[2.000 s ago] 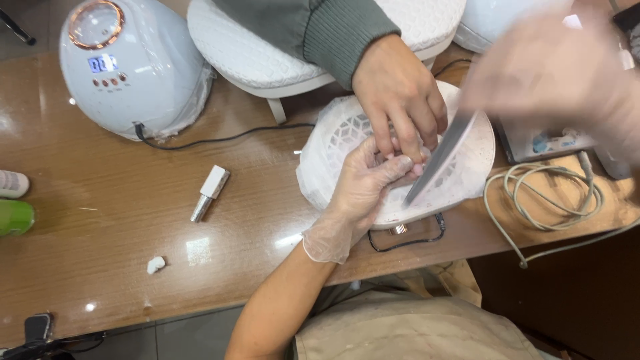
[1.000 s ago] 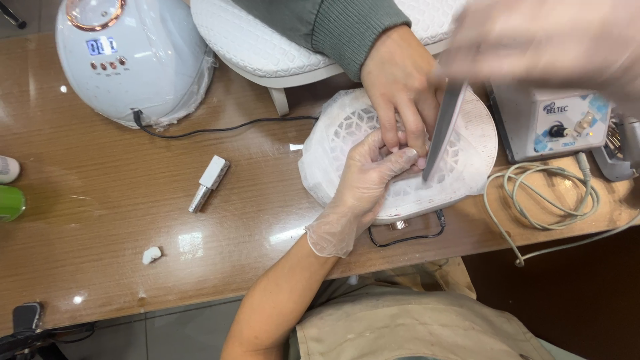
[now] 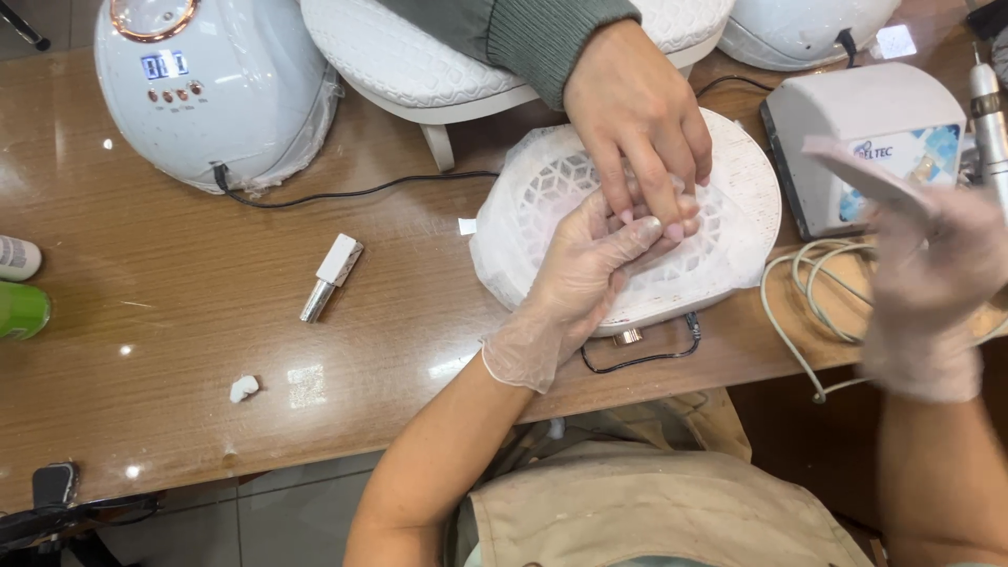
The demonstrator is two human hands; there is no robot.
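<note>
My left hand (image 3: 579,260), in a clear glove, grips a finger of another person's hand (image 3: 642,118) between thumb and fingers. That hand comes from a green ribbed sleeve (image 3: 555,35) and hangs over a white nail dust collector (image 3: 744,181) with a patterned grille and a thin white cover. At the right, my right hand (image 3: 933,276), also gloved and blurred, holds a nail file (image 3: 870,177) whose tip points up and left. The file is apart from the nails, in front of a white control box (image 3: 862,102).
A nail lamp (image 3: 213,87) stands at the upper left, a padded armrest (image 3: 409,63) beside it. A nail polish bottle (image 3: 332,276) and a white scrap (image 3: 244,388) lie on the wooden table (image 3: 157,331). A coiled cable (image 3: 811,295) and a drill handpiece (image 3: 988,110) are at the right.
My right hand has moved down and to the right with the file, away from the other person's fingers. My left hand stays at those fingers.
</note>
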